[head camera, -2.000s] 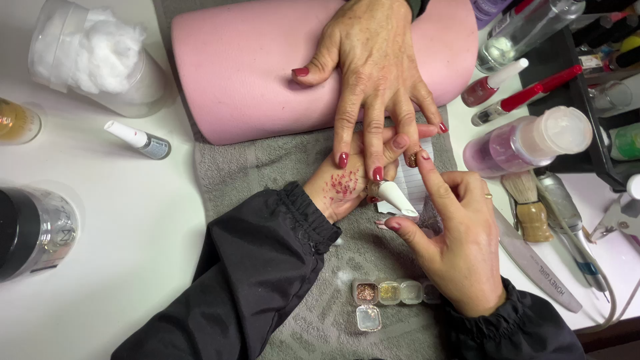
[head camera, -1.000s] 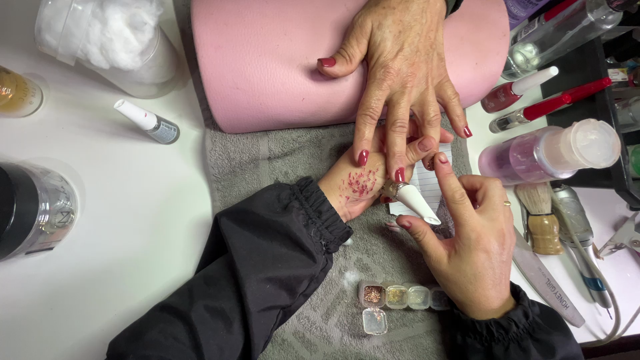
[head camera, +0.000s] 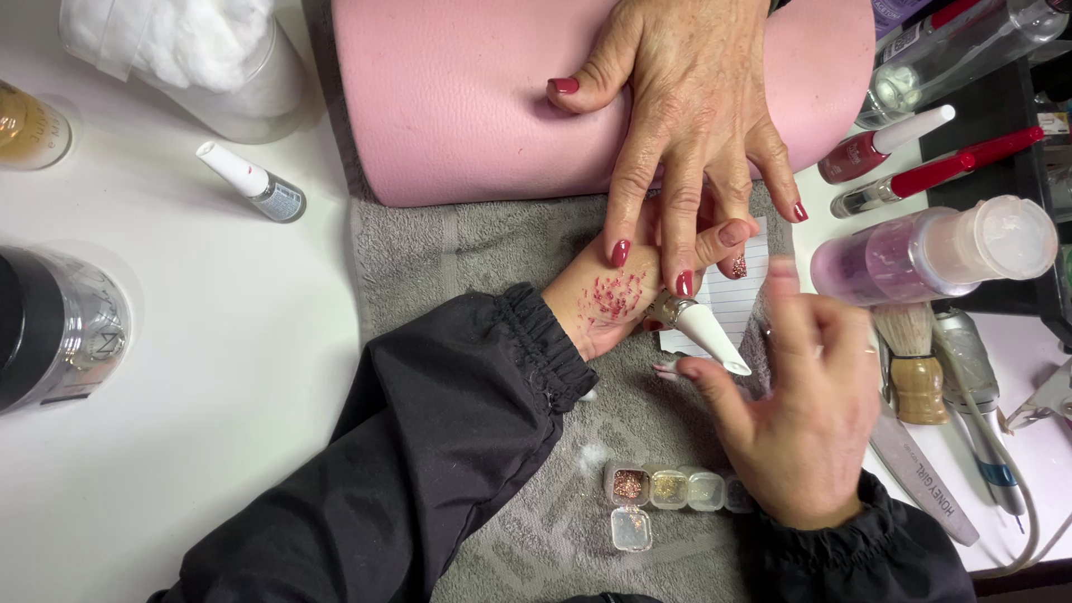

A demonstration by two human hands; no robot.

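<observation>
My left hand [head camera: 615, 297], its skin marked with red polish dabs, lies beneath another person's hand [head camera: 691, 109]. Its thumb rests against one of that person's fingers, whose nail bears copper glitter [head camera: 739, 266]; the other visible nails are red. A polish bottle with a white cap [head camera: 708, 335] is held in my left hand, its body mostly hidden. My right hand [head camera: 800, 402], blurred at the fingers, is just right of the cap with thumb and index finger apart and nothing visible between them. Below are small glitter pots [head camera: 668, 489], one with its lid [head camera: 631, 529] flipped back.
A pink cushion [head camera: 469, 109] lies on a grey towel [head camera: 435, 251]. Lined paper [head camera: 737, 293] is under the hands. At right are a pump bottle [head camera: 879, 255], shaving brush [head camera: 917, 377], nail file [head camera: 921, 481] and corded tool [head camera: 980, 419]. A cotton jar [head camera: 243, 84] stands left.
My right index finger has moved off the other person's glitter nail, which it was at one second ago. My left hand still holds the bottle.
</observation>
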